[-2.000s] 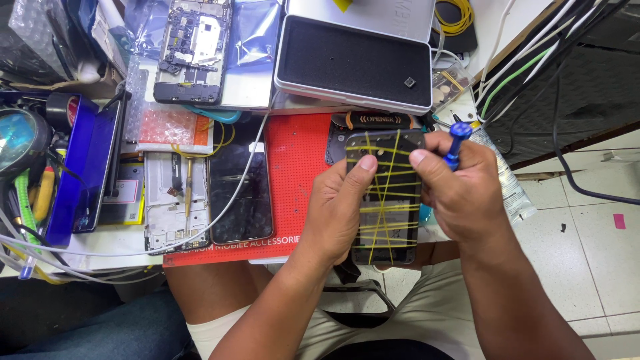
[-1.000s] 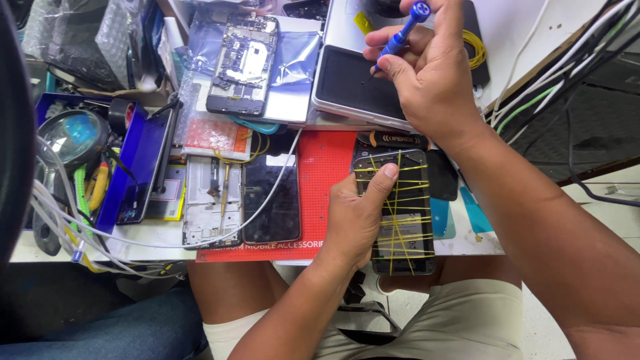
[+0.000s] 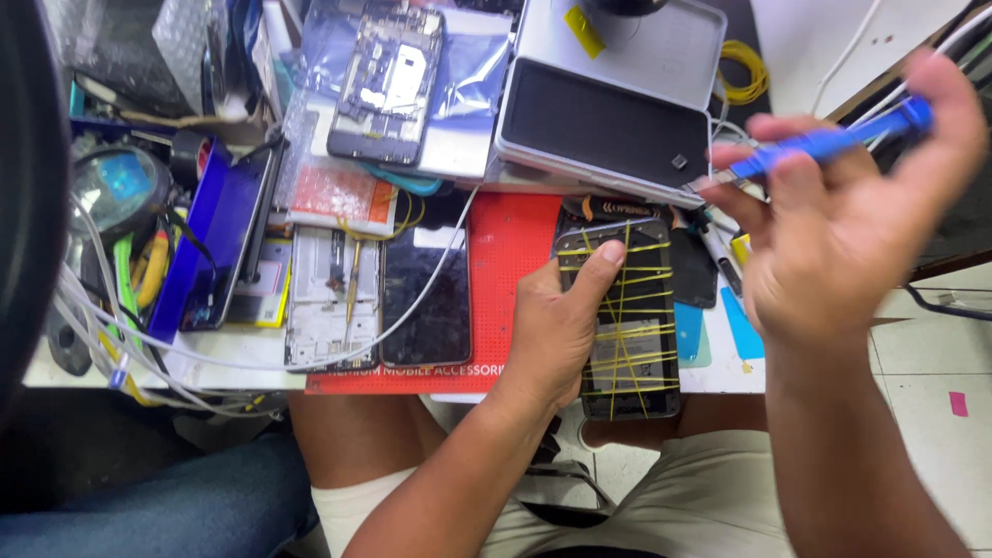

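Note:
My left hand (image 3: 562,322) grips a phone (image 3: 632,341) by its left side, thumb on top near its upper end. Yellow rubber bands are wound around the phone, crossing over its exposed inner side, where a battery shows. My right hand (image 3: 837,225), somewhat blurred, is raised to the right of the phone and holds a blue screwdriver (image 3: 829,143), its tip pointing left beside the right edge of an open metal case (image 3: 612,116). A tiny dark piece (image 3: 680,161) lies on the black lining of that case.
A red mat (image 3: 511,287) bears a dark-screened phone (image 3: 426,294); an opened phone frame (image 3: 333,298) lies left of it. Behind is another opened phone (image 3: 387,85). A blue tray (image 3: 198,232) and white cables (image 3: 194,356) are at left. One other person's jeans-clad leg (image 3: 170,496) shows.
My right hand has left the phone's upper right corner, moved over the metal case, then out to its right with the screwdriver. My left hand keeps hold of the phone.

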